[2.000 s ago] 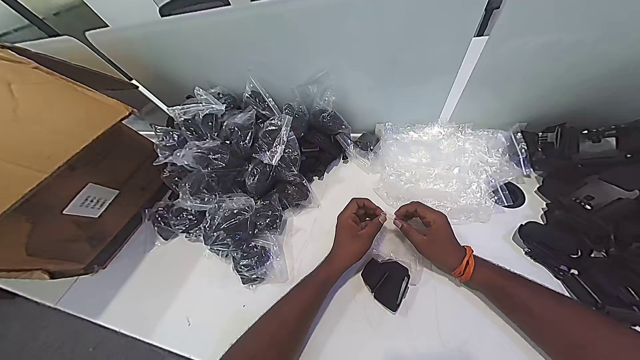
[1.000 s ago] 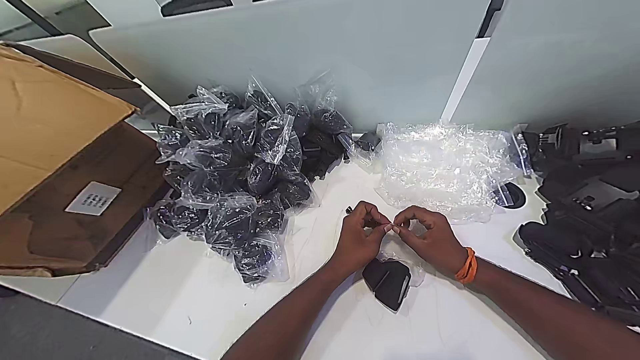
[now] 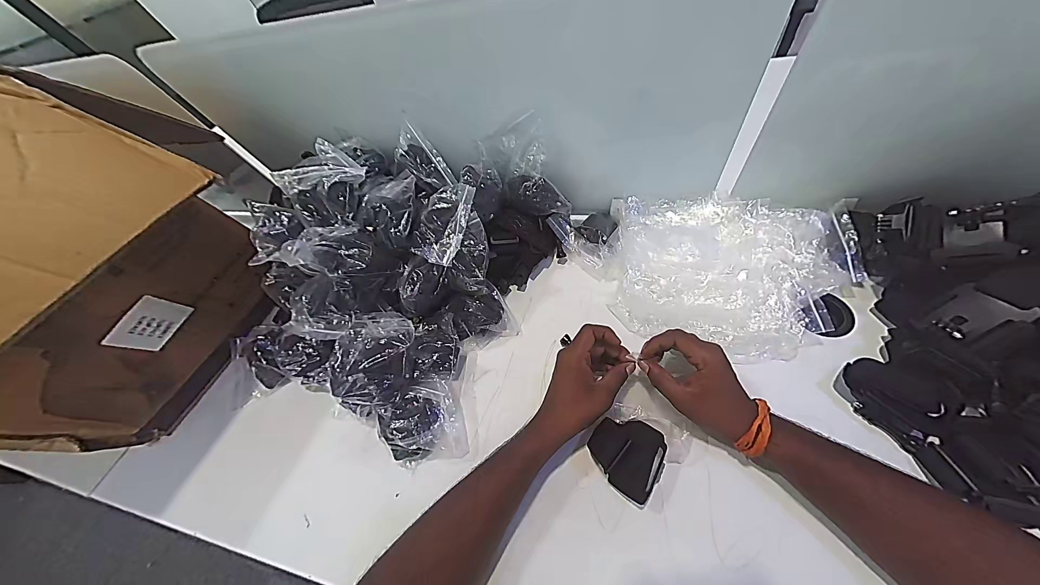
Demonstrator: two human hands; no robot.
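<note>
My left hand (image 3: pixel 583 378) and my right hand (image 3: pixel 699 386), which has an orange band at its wrist, meet fingertip to fingertip above the white table. Both pinch the edge of a clear plastic bag (image 3: pixel 676 431), which lies partly under my right hand. Just below the hands rests a black padded piece (image 3: pixel 630 459) with a pale edge; whether it is in the bag I cannot tell. A small black tip (image 3: pixel 566 340) sticks out beside my left hand's fingers; what it belongs to is hidden. Behind my right hand lies a stack of clear plastic bags (image 3: pixel 715 276).
A heap of clear bags with black items (image 3: pixel 366 284) stands at centre left. An open cardboard box (image 3: pixel 97 244) with a printed label is at the far left. Loose black parts (image 3: pixel 959 366) are piled at the right. Beside the bag stack is a round black cable hole (image 3: pixel 830 315). Grey partitions (image 3: pixel 487 73) close off the back.
The small black tip beside my left hand was not visible two seconds ago. My hands have stayed together at the bag's edge, with only slight finger movement.
</note>
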